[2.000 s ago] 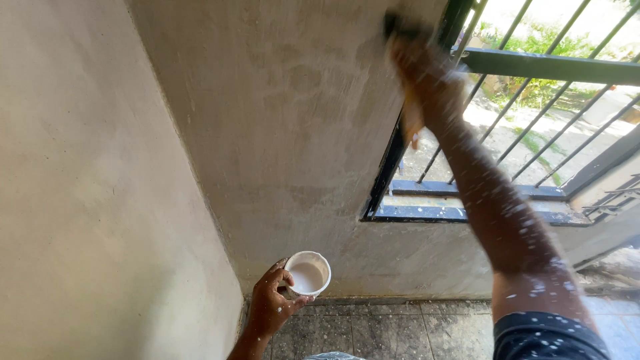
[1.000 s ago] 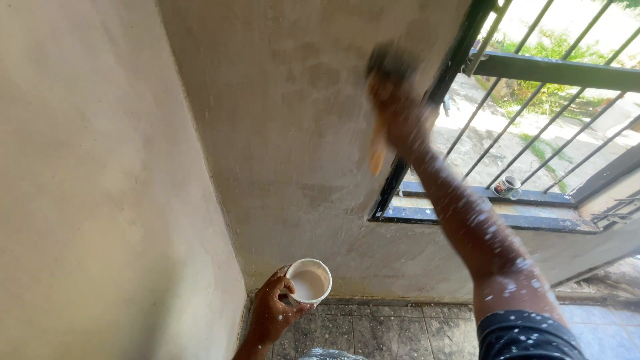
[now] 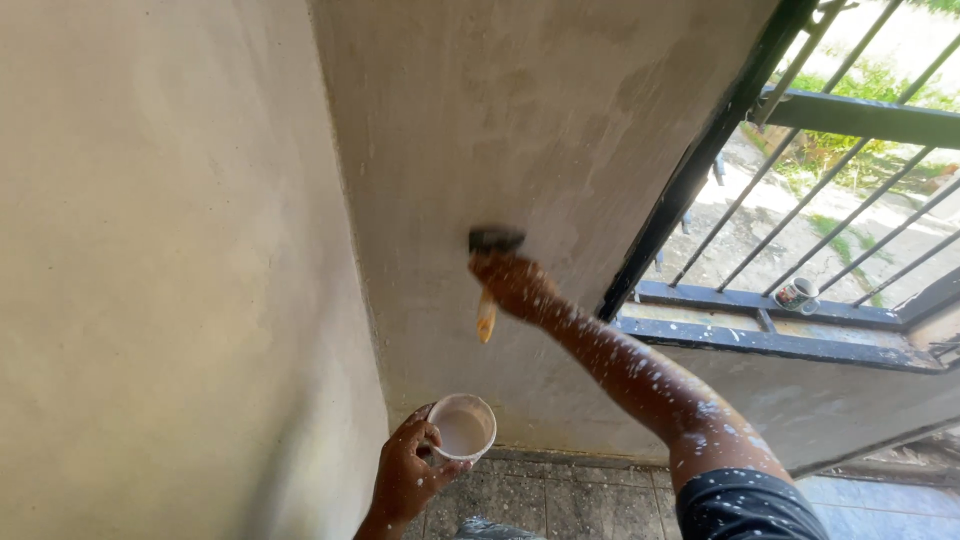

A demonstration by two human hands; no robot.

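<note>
My left hand (image 3: 411, 461) grips a white plastic tub (image 3: 463, 427) by its rim, low in the view; pale, milky liquid lies in it. My right hand (image 3: 514, 283) is closed around a wide paintbrush (image 3: 496, 238) with dark bristles and a yellowish wooden handle pointing down. The bristles are at the grey plastered wall (image 3: 465, 150), left of the window, and look blurred. Darker, damp-looking patches mark this wall. White splashes cover my right forearm and dark sleeve.
A second plastered wall (image 3: 165, 225) meets this one in a corner at left. At right is a black metal window frame (image 3: 675, 202) with bars; a printed cup (image 3: 796, 294) stands at its sill. Below runs a speckled tiled floor (image 3: 510, 499).
My right hand has moved down and left across the wall with the brush, away from the window frame. My left hand still holds the tub low by the corner.
</note>
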